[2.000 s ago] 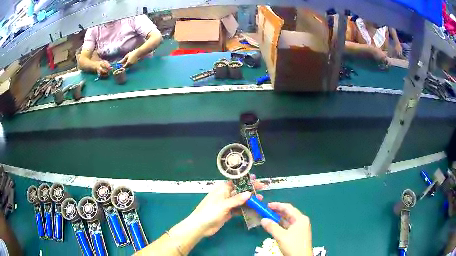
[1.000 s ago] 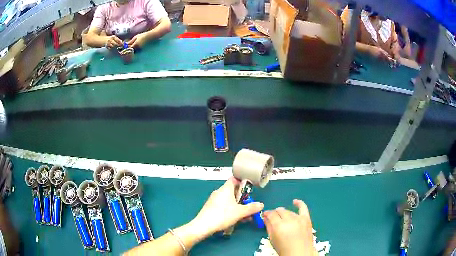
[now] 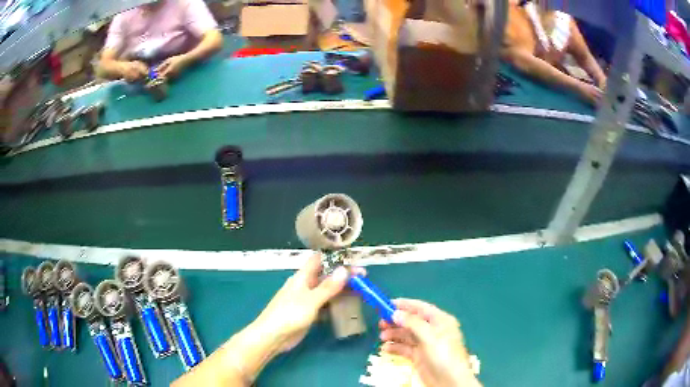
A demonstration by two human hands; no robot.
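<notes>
A grey-beige handheld fan unit [image 3: 331, 219] is held over the near bench, its spoked head up and its open handle pointing down. My left hand [image 3: 291, 306] grips the handle just below the head, with the thumb by the circuit board [image 3: 331, 262]. My right hand [image 3: 427, 336] holds the lower end of the blue battery [image 3: 372, 296], which slants out to the right of the handle. The lower handle shell [image 3: 347, 316] shows without the battery in it. A pile of small white pads [image 3: 387, 370] lies on the bench, partly hidden by my right hand.
Several fan units with blue batteries [image 3: 181, 332] lie at the left of the bench. Another unit [image 3: 602, 317] lies at the right. One unit [image 3: 231, 198] lies on the dark green belt [image 3: 454, 181]. A metal post [image 3: 594, 166] and cardboard box [image 3: 435, 68] stand ahead. Two people work across the belt.
The held fan's head has turned from sideways to facing me, and the battery's lower end has swung out to the right of the handle. The unit on the belt has moved left.
</notes>
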